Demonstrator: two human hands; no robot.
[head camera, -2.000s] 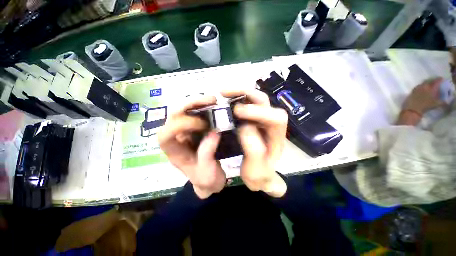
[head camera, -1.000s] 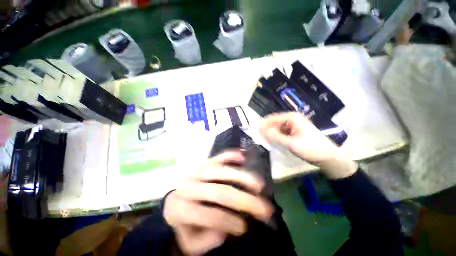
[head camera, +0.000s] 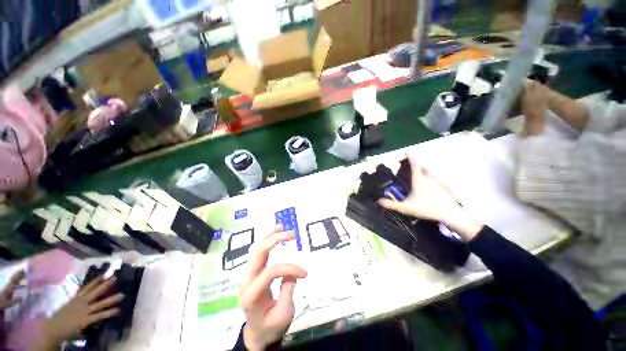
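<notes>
My left hand (head camera: 269, 301) is raised over the printed cardboard, fingers apart and empty. My right hand (head camera: 432, 200) is at the pile of black carton blanks (head camera: 405, 233), right of centre, with thumb and fingers around the top carton blank (head camera: 392, 190); the palm hides part of it. An open black carton (head camera: 373, 137) with a raised white lid stands on the green belt beyond the bench. It is beside a wrapped cylinder (head camera: 348, 141) with a dark top.
Erected cartons (head camera: 192, 230) stand in a row at left. Another person's hand (head camera: 86, 308) rests on a second black pile at lower left. More wrapped cylinders (head camera: 300, 154) stand on the belt. A metal post (head camera: 515, 65) and a person's pale sleeve (head camera: 570, 154) are at right.
The black carton has left my left hand, and an open one now shows on the belt. My right hand has moved onto the blanks. The view has tilted up; a neighbour's hands appear at left.
</notes>
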